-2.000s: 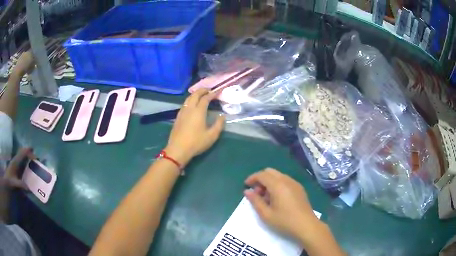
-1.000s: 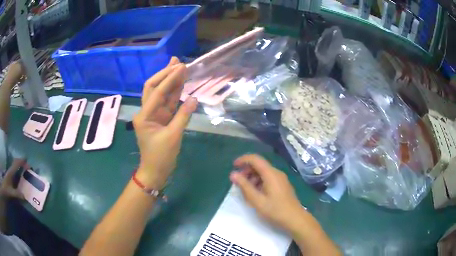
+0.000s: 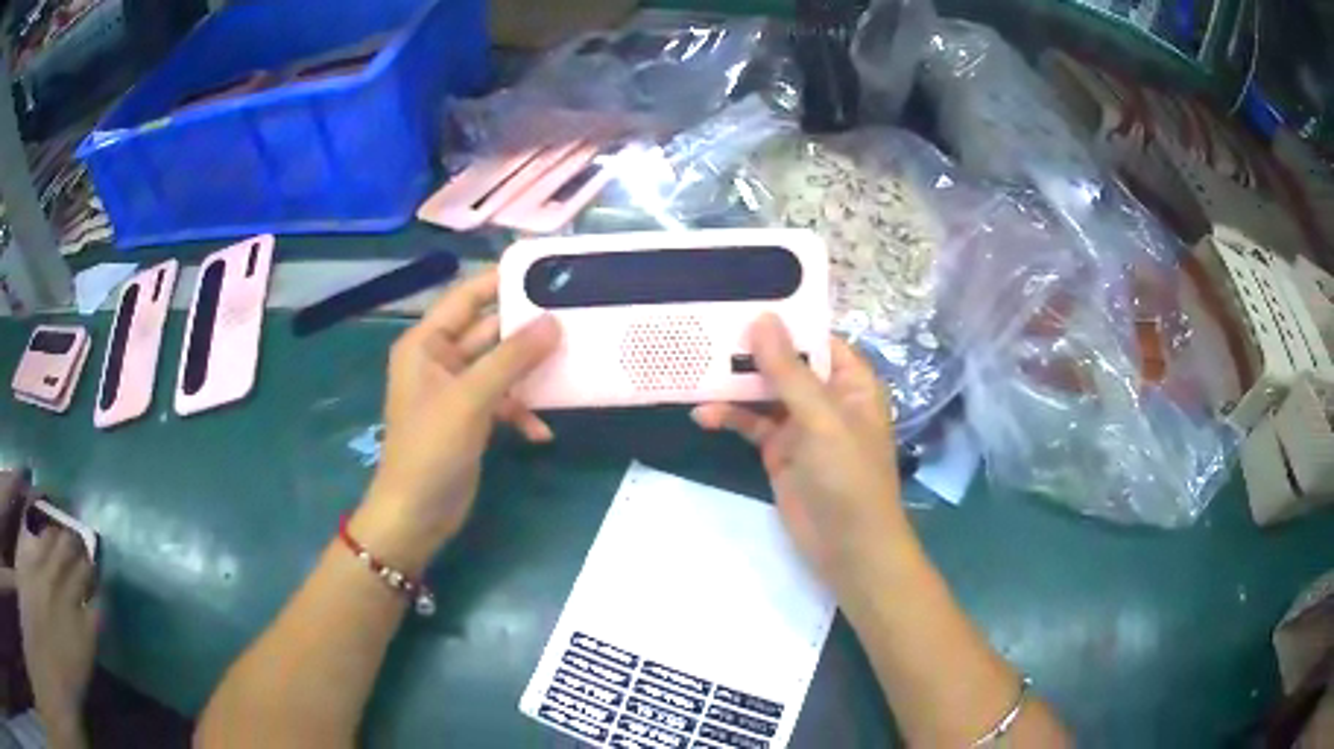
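A pink front cover (image 3: 585,345) is held up flat towards me, with a long dark window strip (image 3: 663,275) along its top and a dotted grille (image 3: 666,353) below. My left hand (image 3: 461,366) grips its left end, thumb on the face. My right hand (image 3: 812,424) grips its lower right corner, thumb at a small black label (image 3: 746,363) that it partly covers. A white label sheet (image 3: 688,563) with rows of black labels at its near end lies on the green bench below.
Finished covers (image 3: 220,325) lie at left, beside a loose black strip (image 3: 376,290). Behind are a blue bin (image 3: 278,168), pink covers (image 3: 512,187) and clear bags (image 3: 1127,395). Pale boxes (image 3: 1248,329) stand at far right. Another person's hand (image 3: 56,585) is at lower left.
My left hand has brought a pink cover from the back to the centre. My right hand has left the label sheet and now holds the cover's right end. The view has shifted.
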